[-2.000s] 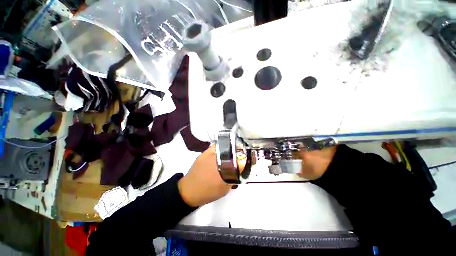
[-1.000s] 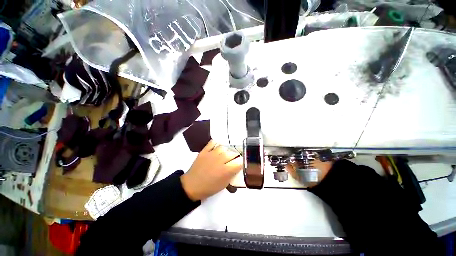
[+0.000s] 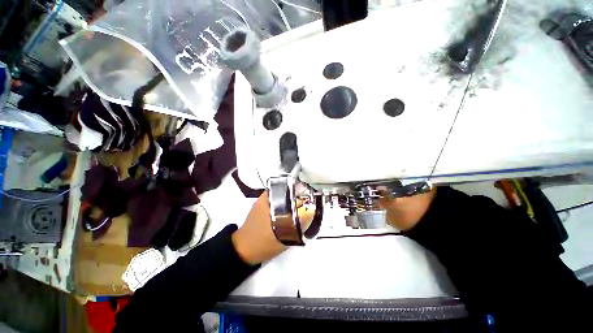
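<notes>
The white sewing machine head (image 3: 364,140) fills the upper right. A shiny curved metal guard (image 3: 286,209) stands at its left end, with silver tension parts (image 3: 369,211) to its right. My left hand (image 3: 260,227) is at the needle area, its fingers mostly hidden behind the guard. A dark sliver, possibly fabric, shows by the guard. My right hand (image 3: 408,209) is beneath the arm behind the tension parts, fingers hidden. What either hand holds cannot be seen. Dark maroon cut pieces (image 3: 153,211) lie overlapping at the left.
A clear plastic bag (image 3: 140,55) lies behind the pieces. A white marked card (image 3: 144,268) is at the brown surface's front edge. Striped pieces (image 3: 110,123) are at far left. Yellow-and-black handled tools (image 3: 533,205) lie at right. A grey ribbed edge (image 3: 344,307) runs along the front.
The view shifted right and back left, moving the whole scene in the picture. Both hands stay by the needle area; the left fingers, more visible a second ago, are now mostly behind the guard.
</notes>
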